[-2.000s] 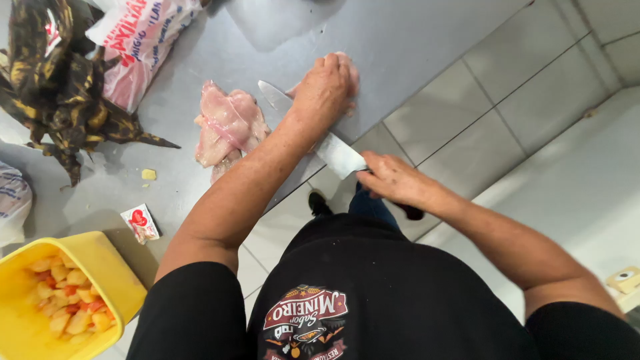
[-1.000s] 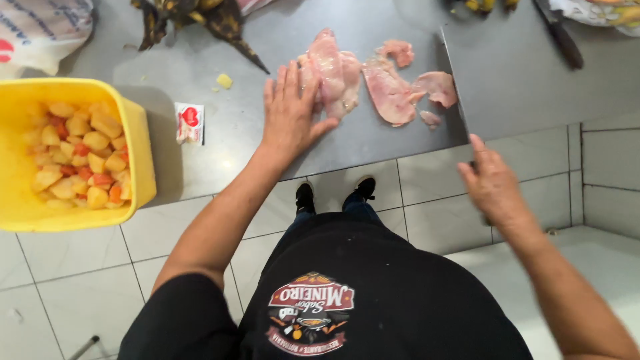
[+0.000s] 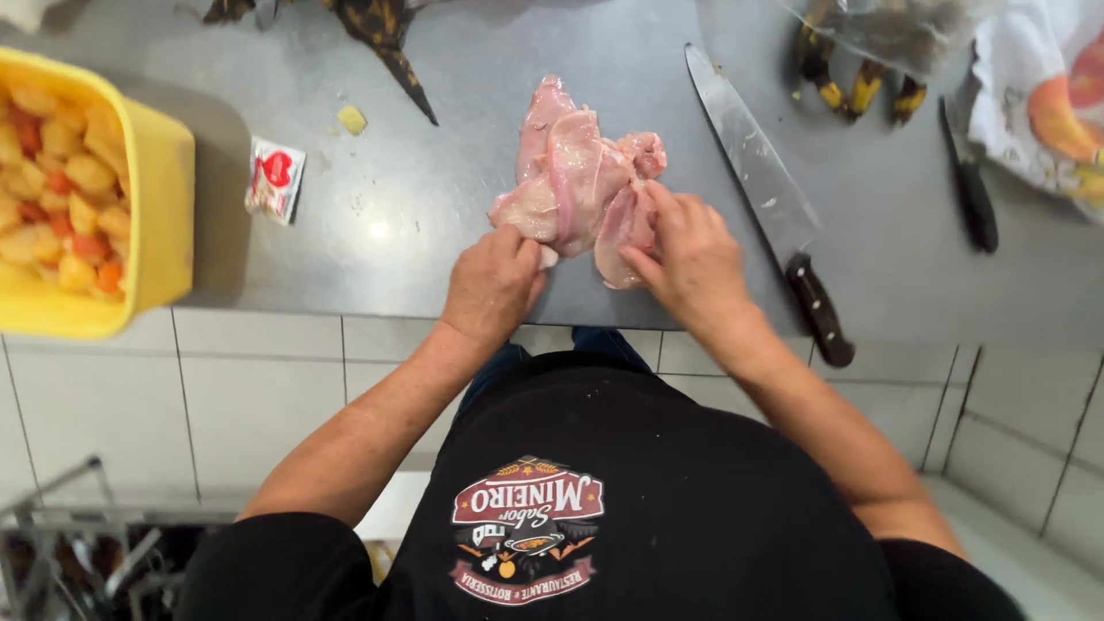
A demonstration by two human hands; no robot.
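Note:
Slices of raw, pale pink meat [image 3: 573, 172] lie gathered in a heap on the steel countertop [image 3: 414, 250], close to its front edge. My left hand [image 3: 496, 280] pinches the heap's lower left edge between thumb and fingers. On the other side, my right hand [image 3: 694, 250] has its thumb and fingers closed on a thin slice at the lower right. A large chef's knife [image 3: 759, 155] lies to the right of my right hand, blade pointing away and its dark riveted handle reaching over the counter edge. Nobody holds it.
At the left stands a yellow plastic tub [image 3: 164, 207] of cut potato and carrot pieces. Near it lies a small printed packet [image 3: 274, 179]. Blackened plantains [image 3: 375, 43] are at the back, more [image 3: 862, 82] at the back right. A smaller knife [image 3: 975, 194] lies beside a printed cloth [image 3: 1022, 103].
My right hand has let go of the large knife, which now lies on the counter, and has moved to the meat. The slices that lay apart are now together in one heap.

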